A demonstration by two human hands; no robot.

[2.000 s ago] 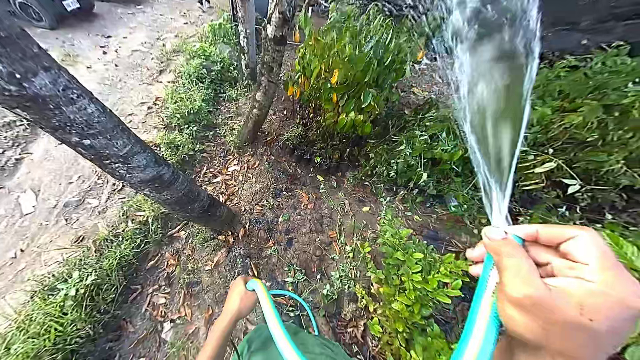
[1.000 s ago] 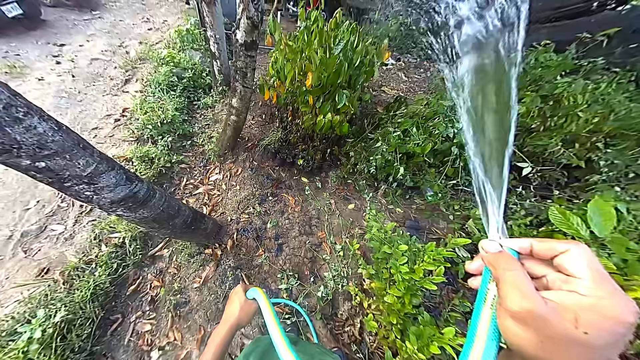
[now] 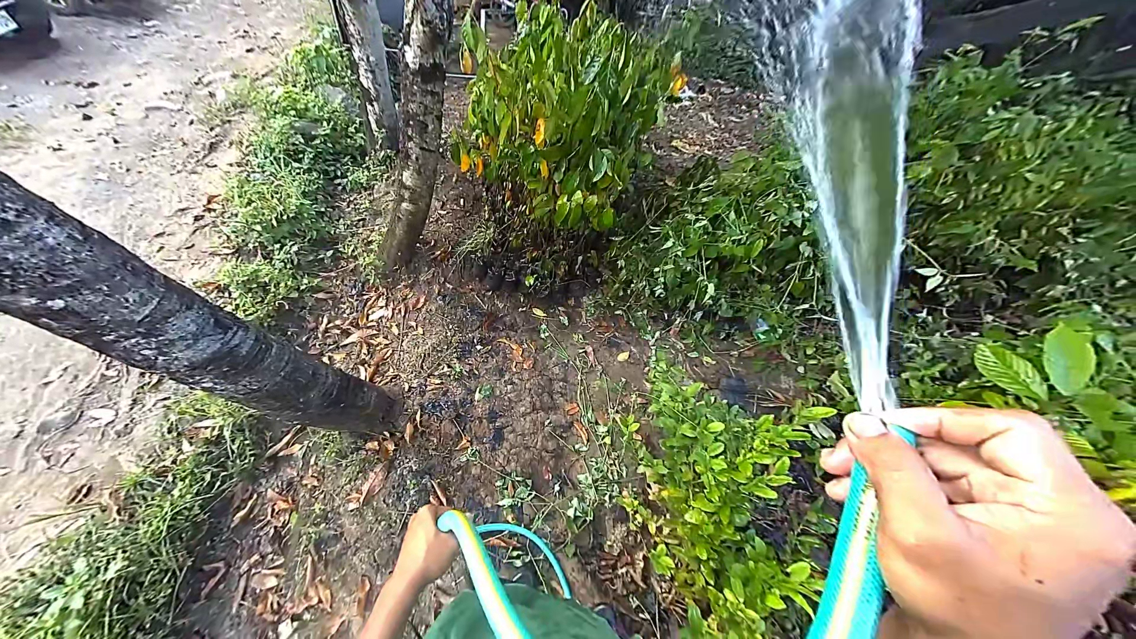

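My right hand (image 3: 985,524) grips the end of a teal garden hose (image 3: 850,568) with yellow and white stripes, the thumb pressed over its mouth. A fan of water (image 3: 856,195) sprays upward and away from it. Low in the middle, my left hand (image 3: 429,543) is closed around another stretch of the hose, which bends there; a thinner-looking loop of it curves down to the right. Part of the hose between the hands is out of view.
A dark tree trunk (image 3: 177,328) leans in from the left. Behind stand a slimmer trunk (image 3: 415,133) and a leafy shrub (image 3: 568,124). Low green plants (image 3: 719,479) grow at centre right, with denser foliage beyond. Dry leaves litter the soil; a dirt path (image 3: 133,106) runs along the left.
Both hands keep their hold on the hose and the water keeps spraying. The view has shifted slightly to the right.
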